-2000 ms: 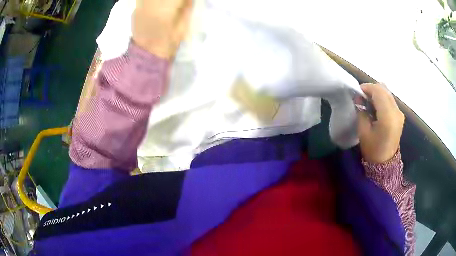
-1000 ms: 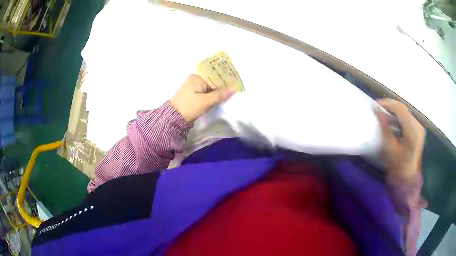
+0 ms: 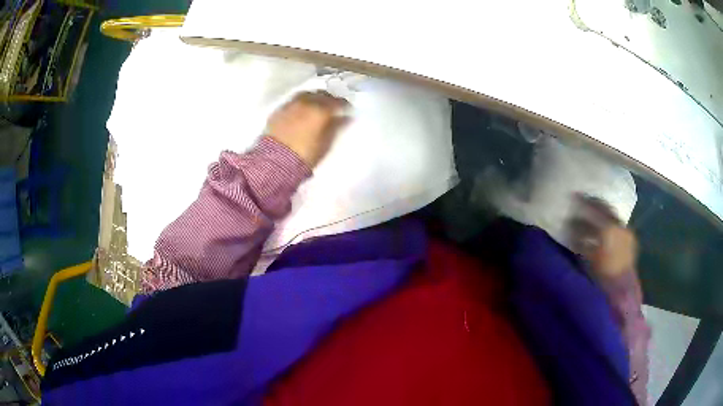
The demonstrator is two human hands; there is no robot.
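White fabric pieces (image 3: 396,151) lie in a heap left of and over my lap, below the table edge. My left hand (image 3: 307,123) is over this heap, blurred, its fingers curled down at the cloth; whether it grips any is unclear. The tan card is not visible. My right hand (image 3: 602,238) is low at the right, blurred, beside a separate blurred white fabric piece (image 3: 563,182) under the table edge. Its fingers touch the cloth's lower side, but their grip cannot be made out.
The white machine table (image 3: 476,47) has a curved brown front edge across the top. Cardboard (image 3: 115,238) shows under the heap at the left. A yellow tubular rail (image 3: 47,309) stands at lower left, another at upper left. The floor is green.
The yellow-tan card is gone from sight at my left hand. The fabric stretched across to my right hand now shows as separate pieces with a dark gap between. My right hand is lower.
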